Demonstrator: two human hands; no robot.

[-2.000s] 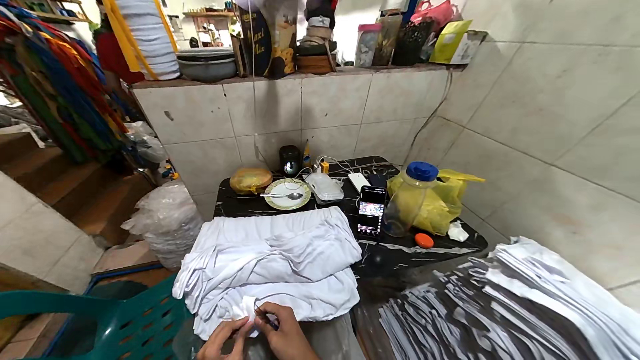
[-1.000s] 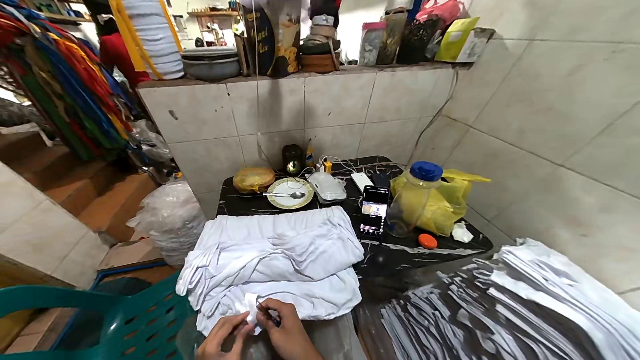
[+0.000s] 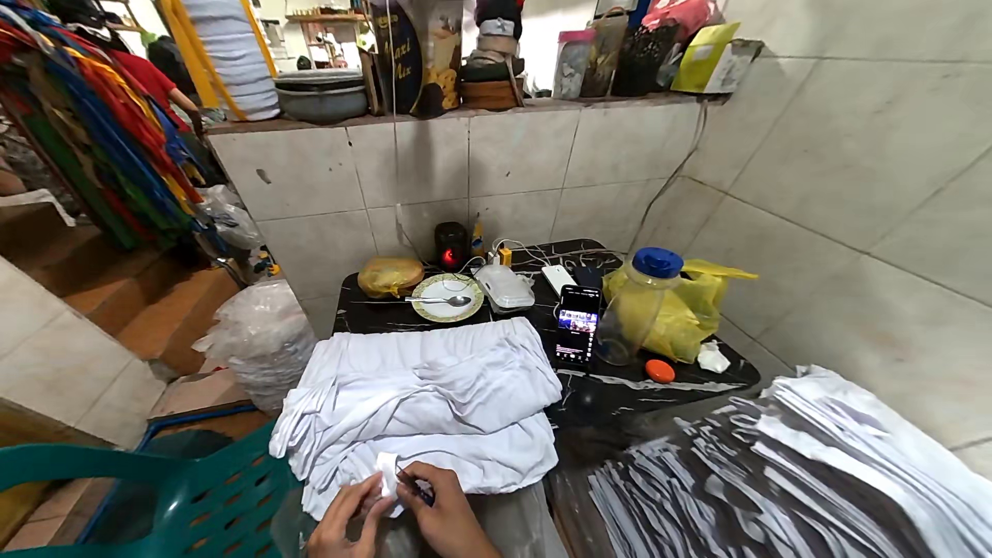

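Observation:
A heap of folded white fabric [image 3: 442,395] lies in front of me. At its near edge my left hand [image 3: 353,515] pinches a small white cloth piece [image 3: 387,471] between thumb and fingers. Close on the right, my right hand [image 3: 440,508] grips a small dark tool [image 3: 421,490], its tip near the cloth piece; its kind cannot be made out. Both hands are close together over a grey plastic-like surface.
Beyond the fabric, a black marbled table [image 3: 620,391] holds a plate [image 3: 448,297] with a spoon, a lit phone [image 3: 576,325], a clear jar [image 3: 632,318] and a yellow bag. Stacked white and grey cloth strips [image 3: 682,488] lie right, a green plastic chair [image 3: 201,496] left.
The small white cloth piece now stands up more between my fingers. Both hands remain at the near edge of the white fabric.

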